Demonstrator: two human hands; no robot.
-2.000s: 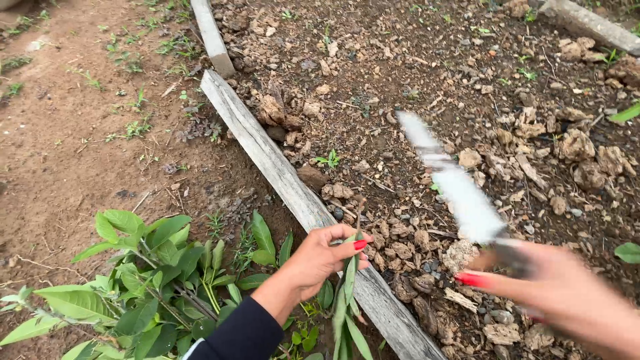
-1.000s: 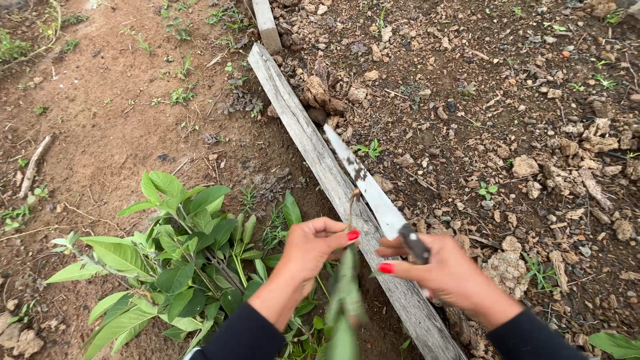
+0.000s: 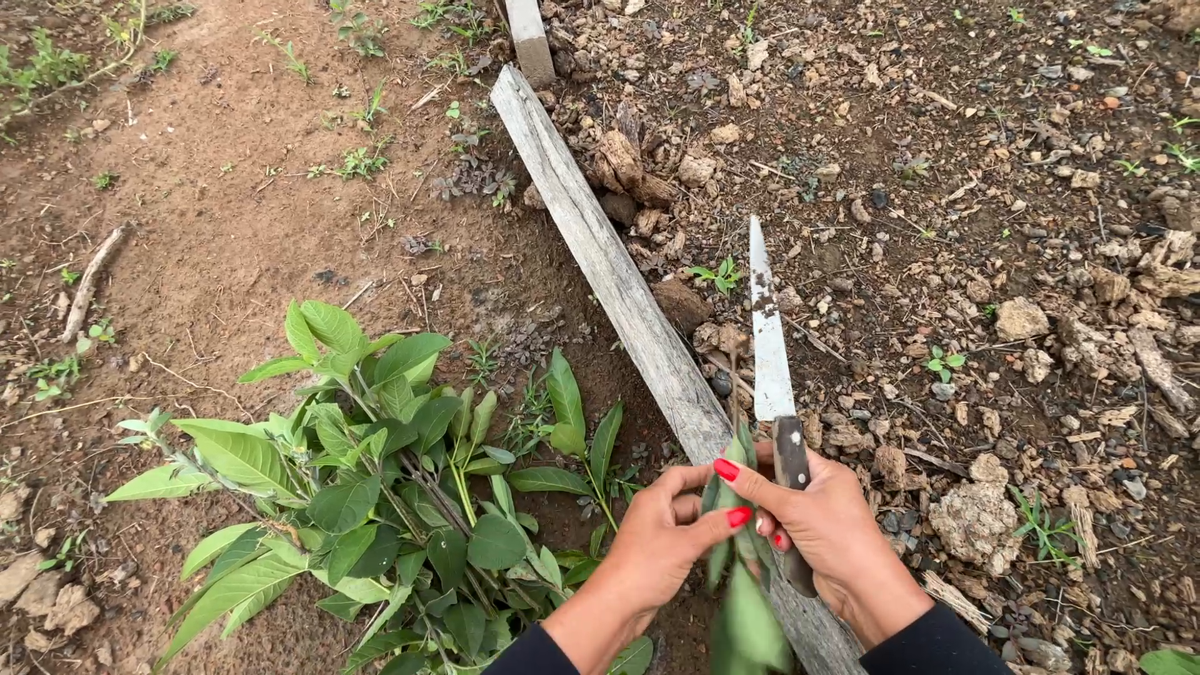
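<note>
Over a weathered wooden plank (image 3: 609, 253), my left hand (image 3: 661, 539) pinches a leafy green sprig (image 3: 748, 609) whose thin stem points up and whose lower leaves are blurred. My right hand (image 3: 825, 525) is closed around the dark riveted handle of a knife (image 3: 771, 347); its thumb and fingertips also touch the sprig beside my left fingers. The blade points up and away, with dark soil stuck on it. A pile of leafy green cuttings (image 3: 375, 497) lies on the ground to the left of my hands.
Bare reddish soil (image 3: 234, 216) with small weeds spreads left of the plank. To the right is a bed of dark soil with wood chips and clods (image 3: 975, 525). A second board (image 3: 530, 42) meets the plank's far end, and a short stick (image 3: 94, 281) lies at the far left.
The knife was swung out to the right at first, then lay slanting along the plank; now it points more upright. My right hand has come in against the sprig and my left hand.
</note>
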